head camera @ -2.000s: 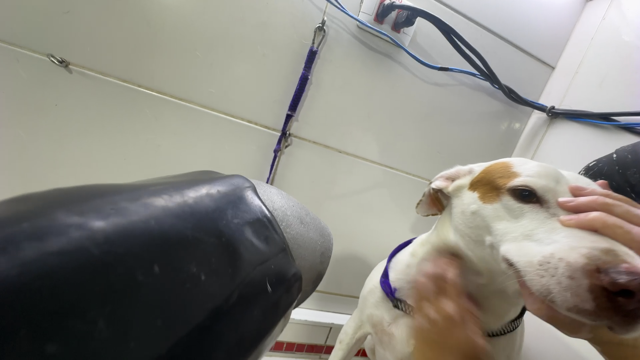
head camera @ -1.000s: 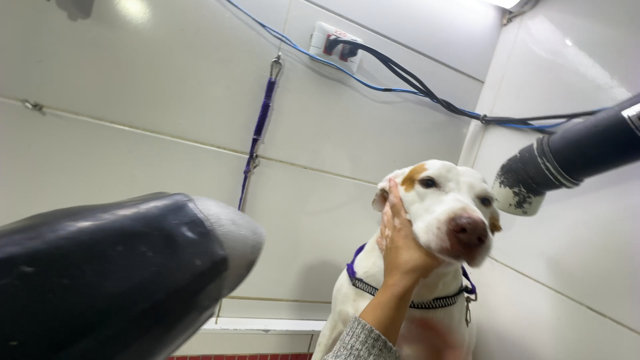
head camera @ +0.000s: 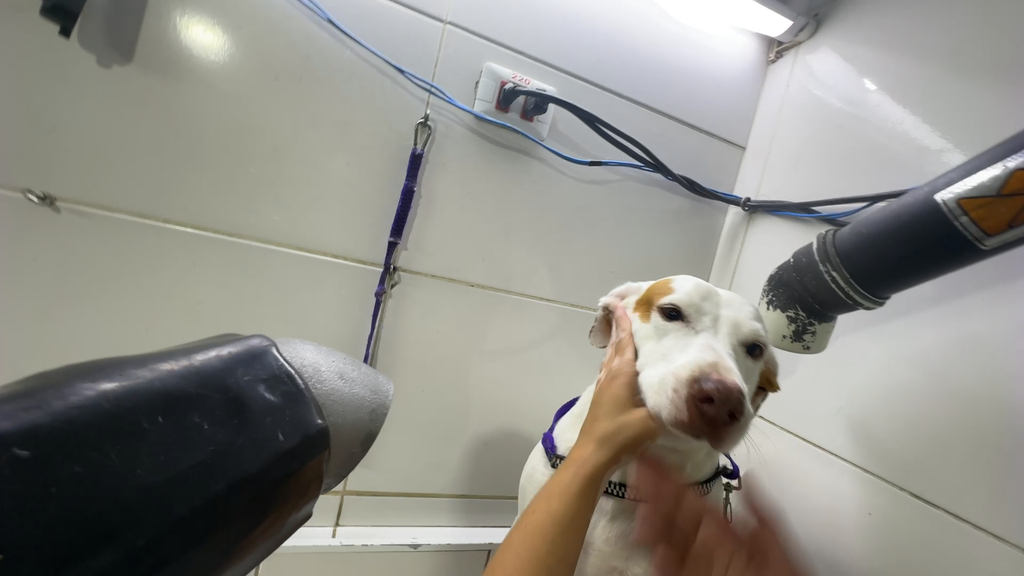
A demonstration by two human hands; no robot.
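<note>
A white dog with tan patches point(head camera: 696, 360) faces the camera at lower centre right, wearing a purple collar or harness strap point(head camera: 558, 432) and a black-and-white checked band point(head camera: 620, 489). My left hand point(head camera: 624, 384) cups the side of its head, fingers along the cheek near the ear and the palm by the jaw. In front of the dog's chest, low in view, my right hand point(head camera: 712, 520) is blurred, its fingers spread with nothing seen in them. Whether it touches the coat cannot be told.
A large black tapered housing with a grey tip point(head camera: 344, 408) fills the lower left. At right, a dark tube with a worn pale end point(head camera: 800, 320) comes close to the dog's head. A purple strap point(head camera: 404, 200) hangs from a wall hook. Cables point(head camera: 640, 156) run from a wall socket point(head camera: 512, 100).
My left hand has gone from the dog's neck to its cheek. My right hand, over the dog's face two seconds ago, is now low before its chest. The view has shifted.
</note>
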